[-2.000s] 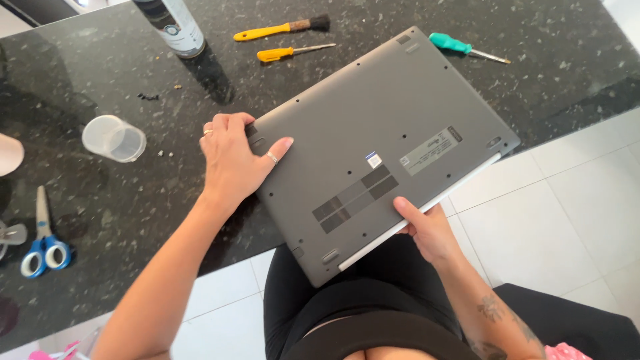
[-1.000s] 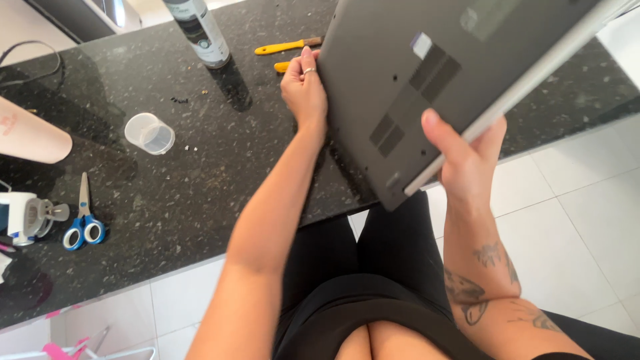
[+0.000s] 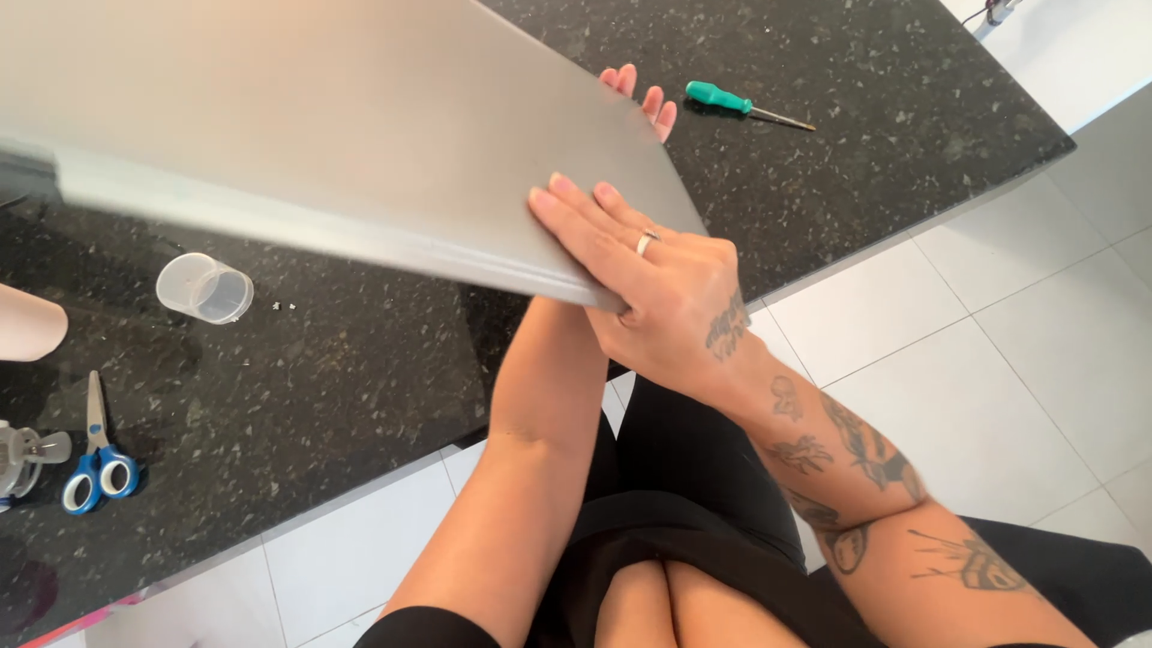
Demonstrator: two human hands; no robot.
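A closed grey laptop [image 3: 360, 135] is held tilted above the dark speckled countertop, its smooth lid facing me. My right hand [image 3: 657, 279] grips the near right corner, fingers flat on the lid, a ring on one finger. My left hand [image 3: 643, 103] reaches beneath the laptop; only its fingertips show past the far right edge, and the palm is hidden. Right of those fingertips, a screwdriver with a green handle [image 3: 720, 97] lies on the counter.
On the granite countertop [image 3: 360, 387] at the left are a clear plastic cup [image 3: 205, 288] on its side, tiny pieces beside it, blue-handled scissors [image 3: 97, 459], a pale pink rounded object [image 3: 27, 324] and a partly visible clear item [image 3: 27, 459]. The counter's edge runs diagonally before me.
The laptop has turned over from its vented underside to its smooth lid. My left hand has moved from the laptop's left edge to beneath its right end.
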